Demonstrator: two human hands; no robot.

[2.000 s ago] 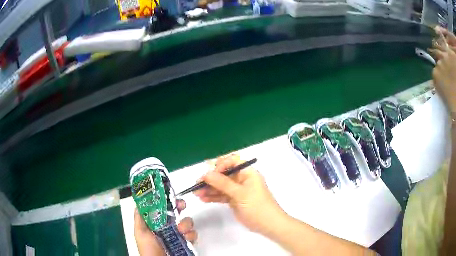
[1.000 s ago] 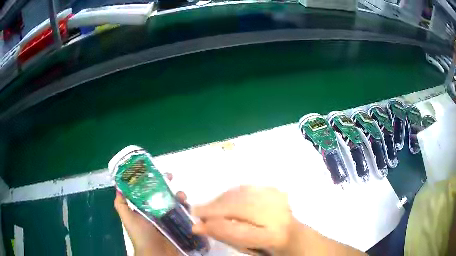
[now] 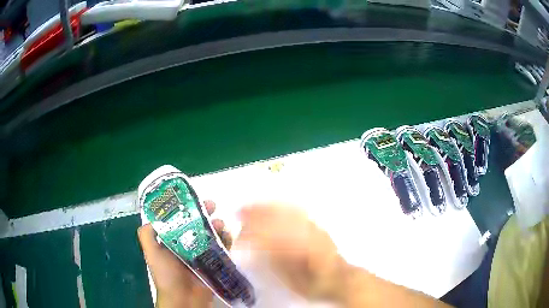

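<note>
My left hand (image 3: 174, 274) holds a half-assembled handheld unit (image 3: 191, 237) tilted, wide head up and left, open side facing me. Its white housing rim surrounds a green circuit board, with a dark block in the handle. My right hand (image 3: 289, 249) is just right of the unit over the white work sheet (image 3: 337, 198). It is strongly blurred. Its fingers and anything in them cannot be made out.
Several similar open units (image 3: 445, 162) stand in a row at the right. Beyond the bench edge runs a green conveyor belt (image 3: 253, 114). A person's yellowish sleeve (image 3: 521, 264) is at the right edge. Label strips (image 3: 21, 286) lie at the far left.
The dark pen-like tool seen earlier in my right hand no longer shows. The unit has moved left and tilted more. At the far right end of the row, units have been moved or removed.
</note>
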